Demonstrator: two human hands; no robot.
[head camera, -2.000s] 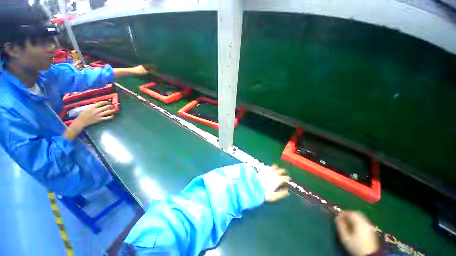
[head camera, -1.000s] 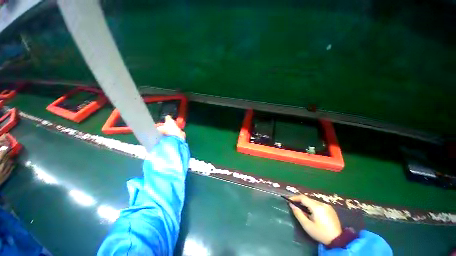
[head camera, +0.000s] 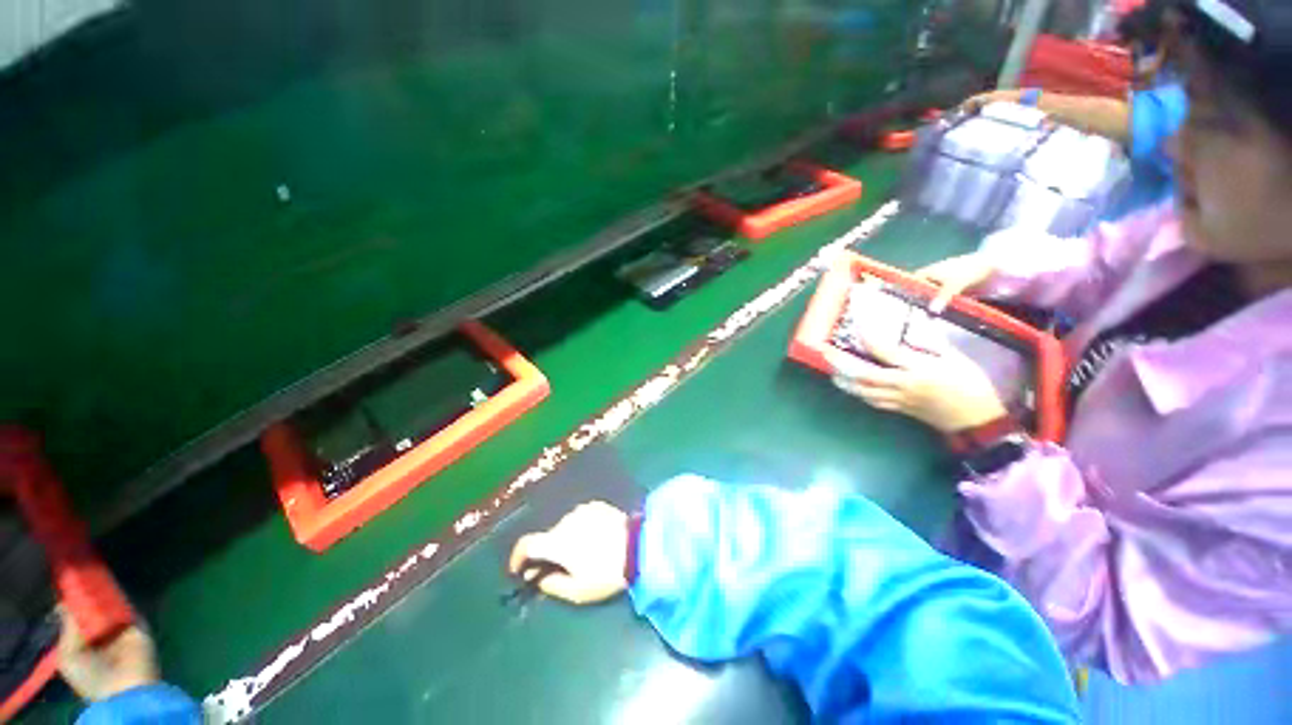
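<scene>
My left hand (head camera: 111, 663) is at the lower left, cut off by the picture's edge. It grips the near corner of a red holding fixture (head camera: 88, 588), which is also cut off and has a dark tablet (head camera: 21, 588) inside. My right hand (head camera: 578, 552) is low over the bench, fingers curled around a thin dark tool (head camera: 522, 592); its exact type is blurred. A dark mat (head camera: 595, 477) lies just beyond the right hand.
On the green belt stand a red fixture with an open tablet (head camera: 411, 489), a bare black tablet (head camera: 680, 269) and another red fixture (head camera: 801, 210). A chipped edge strip (head camera: 624, 404) divides belt and bench. At right, a person in lilac works on a fixture (head camera: 1051, 383).
The view has swung to the right. My left hand, reaching to a fixture on the belt before, now grips a fixture at the lower left. The right hand still has the dark tool.
</scene>
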